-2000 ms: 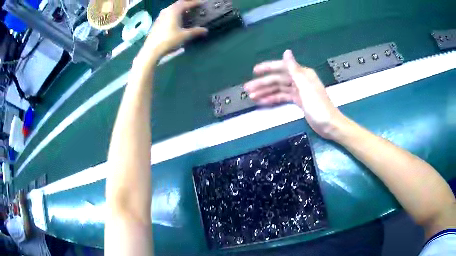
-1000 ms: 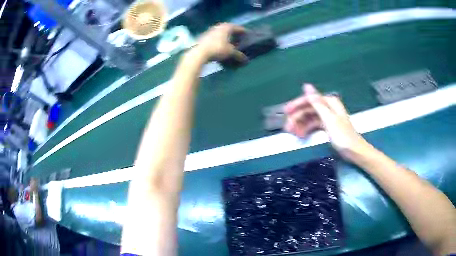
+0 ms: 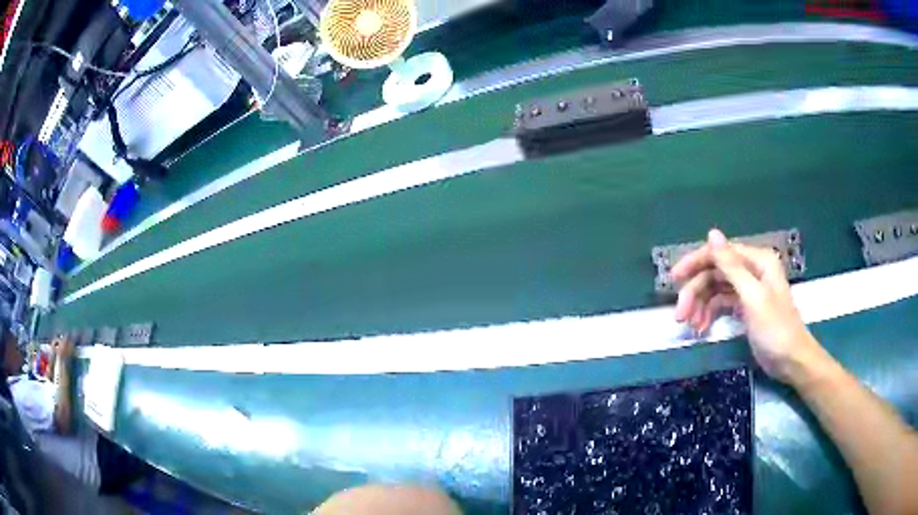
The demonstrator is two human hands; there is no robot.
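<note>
My right hand (image 3: 743, 302) is over the near white strip, in front of a grey block (image 3: 666, 270) on the green belt, and hides the block's middle. Its fingers are loosely bent; whether a small ring is between them cannot be told. A rounded patch of bare skin at the bottom edge is a cut-off part of my left hand or arm; the fingers do not show. The black square tray (image 3: 634, 443) full of small shiny rings lies on the glossy bench, its lower part cut off. A stack of blocks (image 3: 584, 119) sits on the far white strip, with no hand on it.
Another grey block (image 3: 891, 238) is at the right edge. A yellow fan (image 3: 368, 28), a white roll (image 3: 418, 82) and a metal stand (image 3: 237, 60) are at the upper left. Several blocks and another worker's arm (image 3: 62, 387) show at far left.
My left hand has let go of the stacked blocks and drawn back to the bottom edge. My right hand's fingers are more bent. The view has shifted, so the tray and blocks appear further right and lower.
</note>
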